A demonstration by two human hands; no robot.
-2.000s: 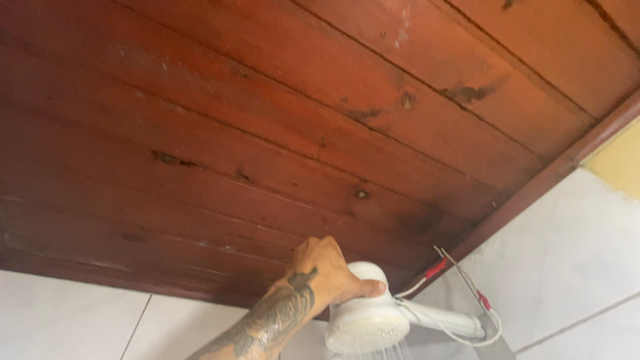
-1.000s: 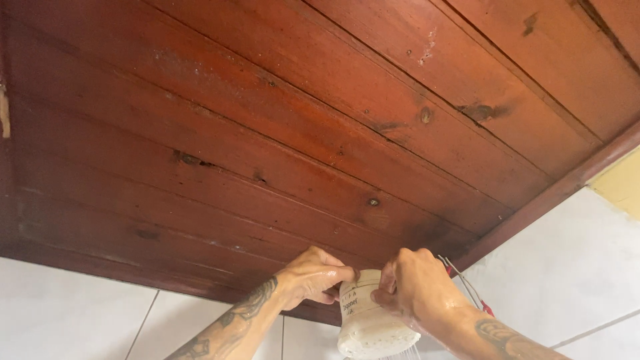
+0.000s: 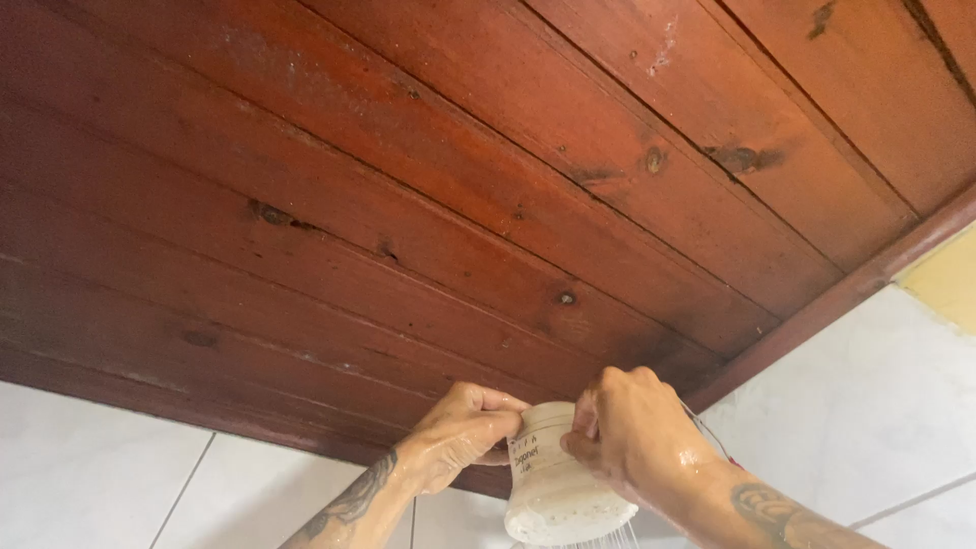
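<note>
A white plastic electric shower head [image 3: 560, 496] hangs at the lower middle, water streaming from its underside. Printed markings show on its body. My left hand [image 3: 465, 431], wet, touches its upper left side with thumb and fingers. Against the upper right side of the body rests my right hand [image 3: 637, 431], its fingers curled and partly hidden from view. Behind my right wrist a thin wire [image 3: 705, 428] with a bit of red comes into sight. The shower arm is hidden behind my right hand and forearm.
A ceiling of red-brown wooden boards [image 3: 427, 229] lies close above both hands. Wooden trim [image 3: 823, 305] edges it on the right. Pale wall tiles [image 3: 862, 427] stand at right and lower left, with a yellow wall patch [image 3: 945, 282] at far right.
Two seconds ago only one hand was on the shower head, with its arm and wires showing at right. Both hands are on it now, and the right one covers the shower arm.
</note>
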